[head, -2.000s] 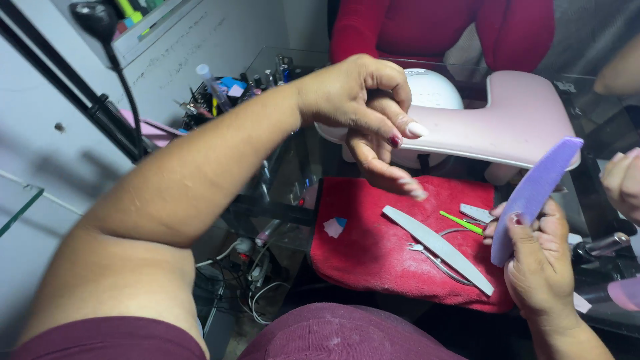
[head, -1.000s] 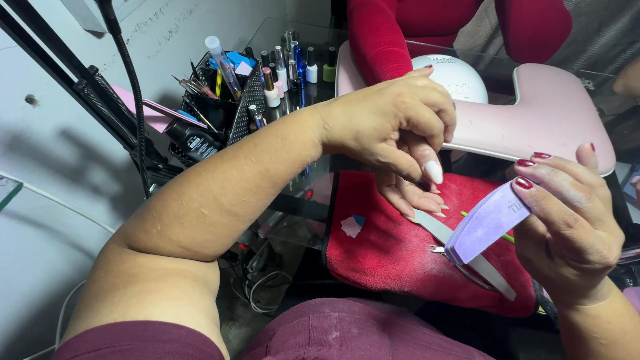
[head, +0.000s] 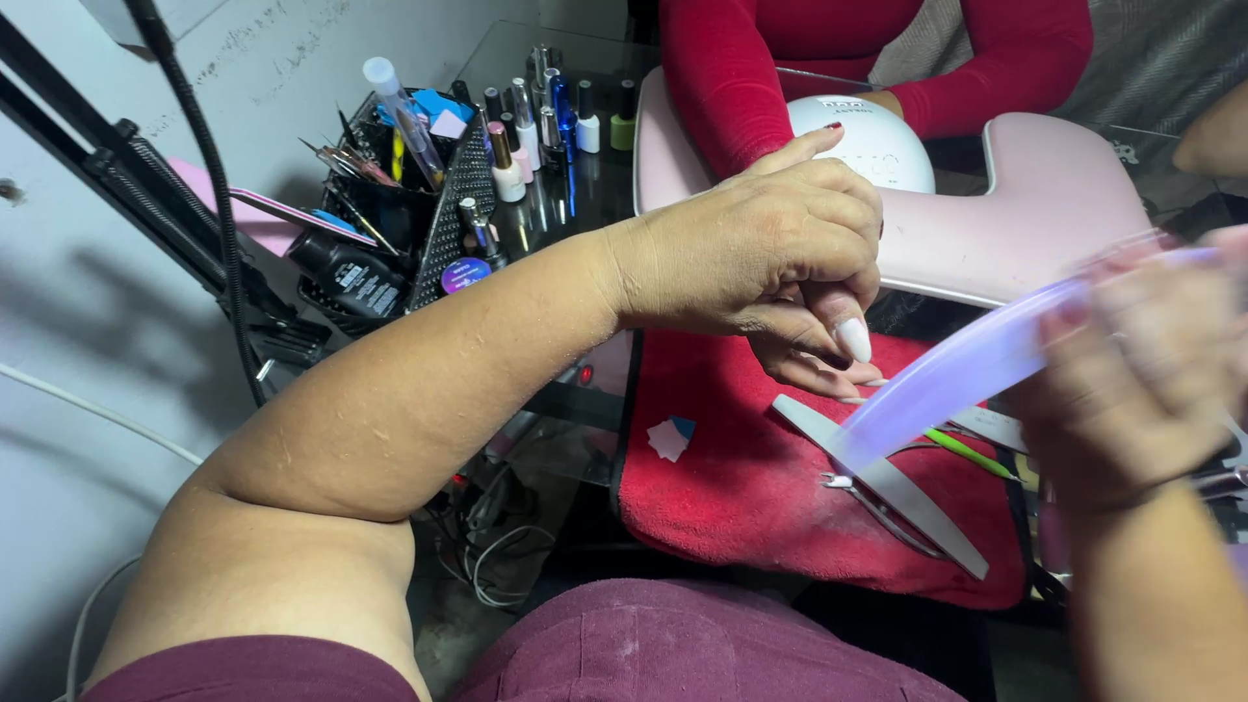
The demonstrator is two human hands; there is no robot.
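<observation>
My left hand [head: 780, 249] is closed around the fingers of the person across the table, above a red towel [head: 721, 517]. A long pale-coated thumb nail of that person's hand [head: 829, 312] points down from my grip. My right hand [head: 1141, 380], blurred, holds a curved purple nail file [head: 965, 361] whose far end hangs over the towel. Beneath it on the towel lie a grey nail file [head: 916, 507], metal cuticle nippers [head: 882, 512] and a green-handled tool [head: 970, 453]. A torn scrap of paper or foil [head: 671, 439] is on the towel's left part.
Behind the towel is a pink armrest [head: 1033, 219] with a white nail lamp [head: 863, 146]. Nail polish bottles [head: 507, 166] and a black mesh organizer [head: 453, 229] stand at the left on a glass table. A black lamp stand [head: 185, 224] and cables are farther left.
My right hand has moved up and to the right with the purple file, which is now blurred. My left hand keeps hold of the other person's fingers. The view has shifted.
</observation>
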